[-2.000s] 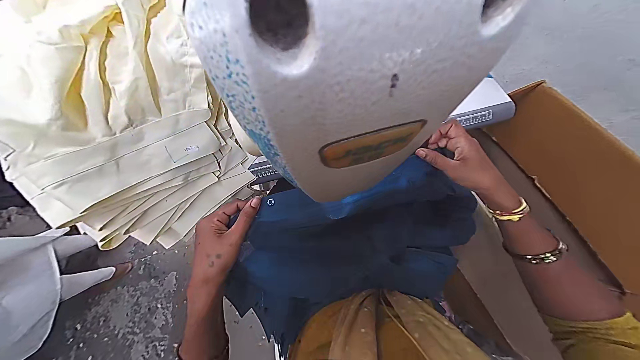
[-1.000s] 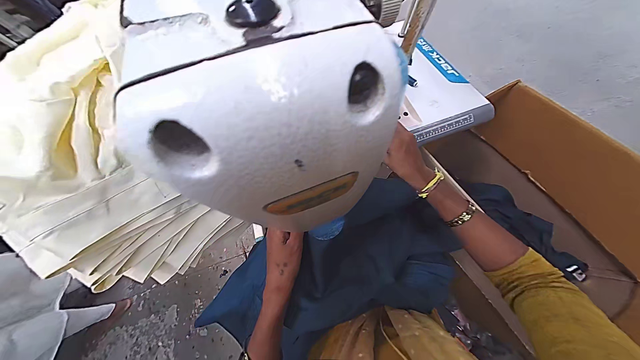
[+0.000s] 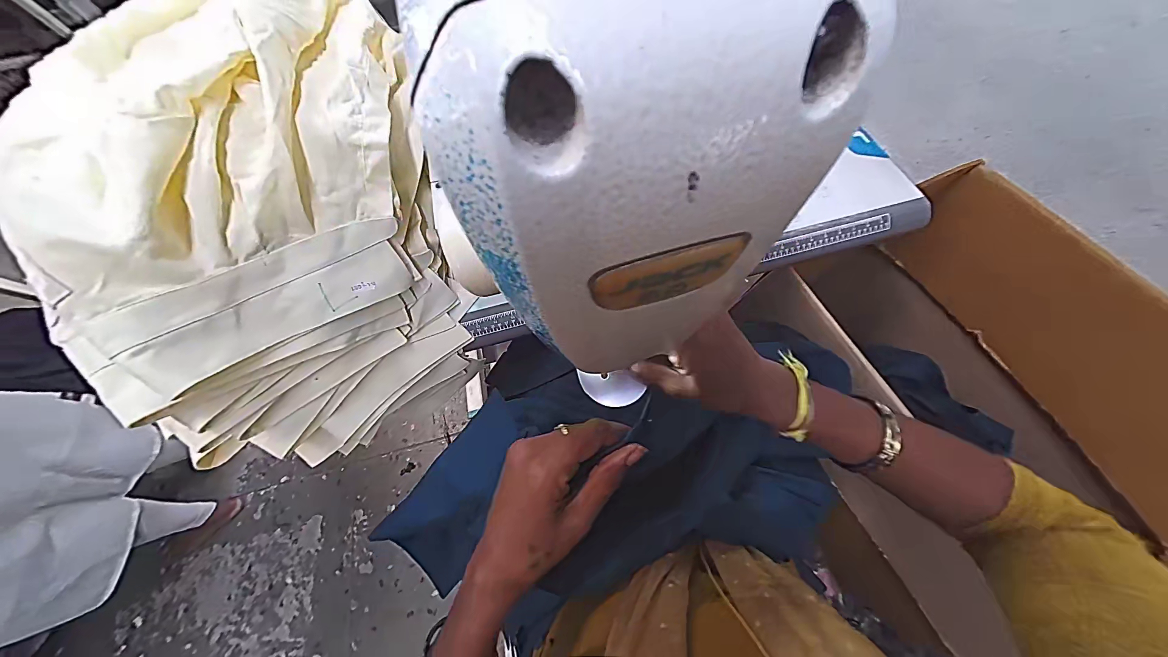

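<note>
The white head of a Jack sewing machine fills the upper middle and hides its needle area. Dark blue fabric drapes below it, over the lap. My left hand, a ring on one finger, pinches an edge of this fabric between thumb and fingers, just below a round white disc at the machine's lower end. My right hand, with a yellow band and a bangle at the wrist, is at the disc's right side, against the fabric; the machine head partly covers its fingers, so its grip is unclear.
A stack of cream fabric pieces lies at the left. An open cardboard box stands at the right, with blue fabric hanging at its near side. The machine bed bears a ruler scale. At the lower left a person in white clothing is partly visible.
One second ago my left hand was mostly hidden under the machine head; it now shows in front, pinching the fabric. The view has shifted markedly.
</note>
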